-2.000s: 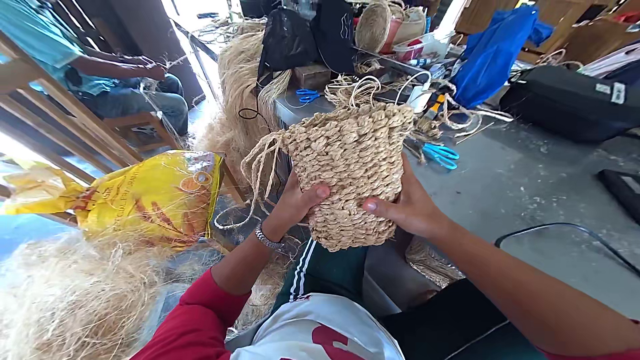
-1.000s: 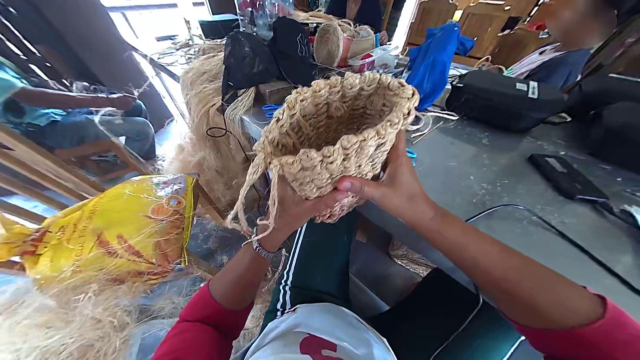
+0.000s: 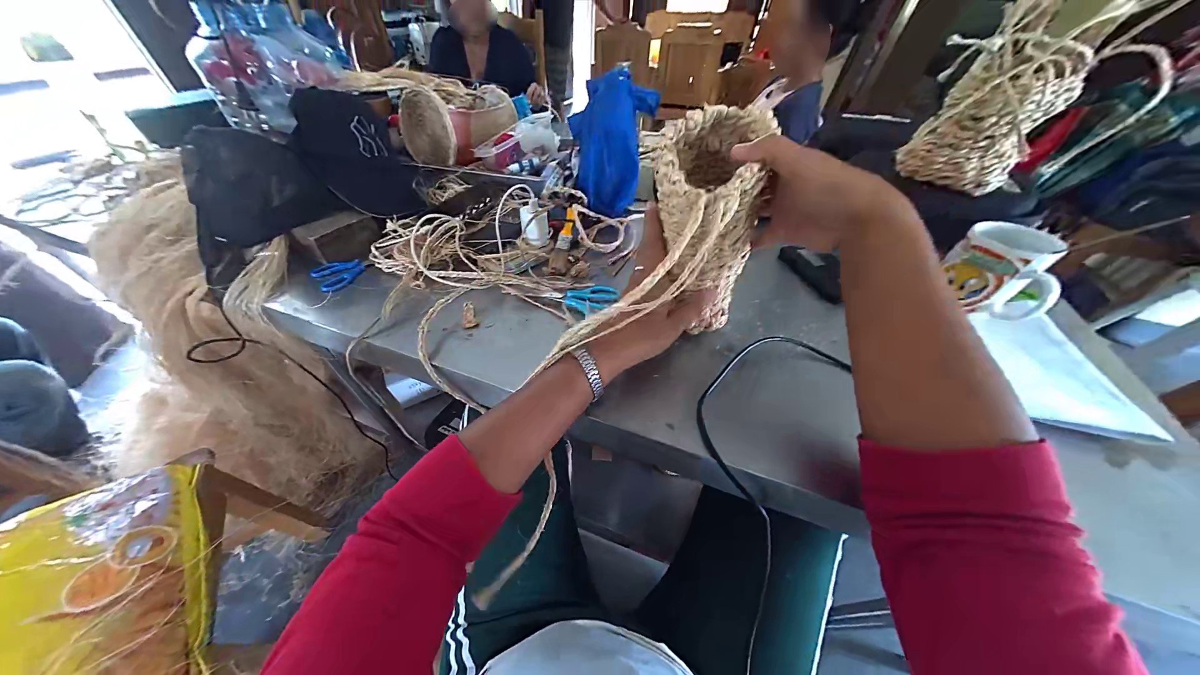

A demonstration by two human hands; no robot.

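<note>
A woven natural-fibre basket (image 3: 708, 225) is held up above the table, its mouth facing up and toward me. My right hand (image 3: 811, 192) grips its rim at the right, the thumb over the edge. My left hand (image 3: 656, 314) supports it low on the left side, partly hidden behind the basket and its cords. Long loose braided cords (image 3: 600, 328) hang from the basket across my left wrist, and an end dangles over my lap. Behind my left hand lie light-blue-handled scissors (image 3: 591, 298) and a tangle of fibre cord (image 3: 450, 248).
Dark-blue-handled scissors (image 3: 337, 274), a black cap (image 3: 352, 150), a blue plastic bag (image 3: 609, 141) and a small white bottle (image 3: 534, 223) are on the grey table (image 3: 637, 412). At right are a mug (image 3: 1003, 267), another woven piece (image 3: 994, 112) and a black cable (image 3: 717, 412). People are beyond.
The basket has moved from over my lap to above the table and is turned. My right hand has shifted up to its rim. The view has swung up and right.
</note>
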